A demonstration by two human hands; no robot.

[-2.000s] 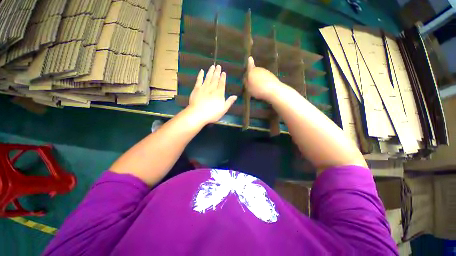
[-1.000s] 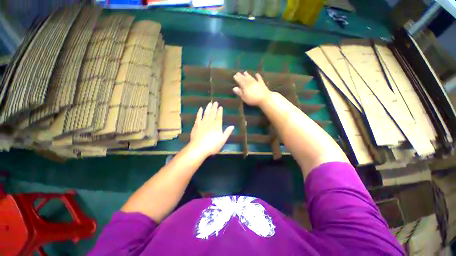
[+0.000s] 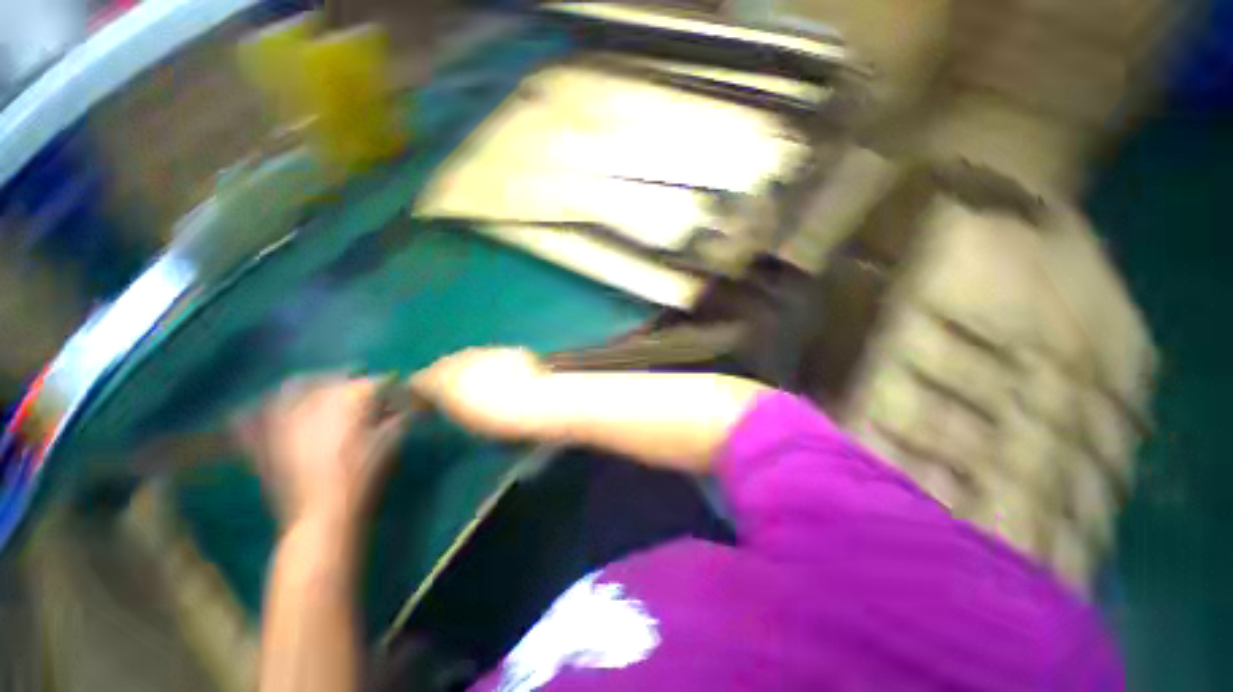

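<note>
The view is strongly blurred and tilted. My left hand (image 3: 322, 439) and my right hand (image 3: 480, 389) are close together over the green bench, fingers curled on a narrow brown cardboard partition (image 3: 663, 346), which looks folded together. Part of it shows beyond my right wrist, and a faint brown band runs left of my left hand. Its slots and strips cannot be made out. The right pile of pale long strips (image 3: 609, 149) lies on the bench beyond my right hand.
Yellow objects (image 3: 345, 102) stand at the bench's back edge, upper left. Stacked cardboard partitions (image 3: 1007, 365) are below the bench at right, beside a dark open carton. The left stack shows blurred at lower left (image 3: 68, 595).
The view has swung right and tilted. The spread-out grid that lay under my flat hands is now narrow and gathered. My hands have moved together and closed on it.
</note>
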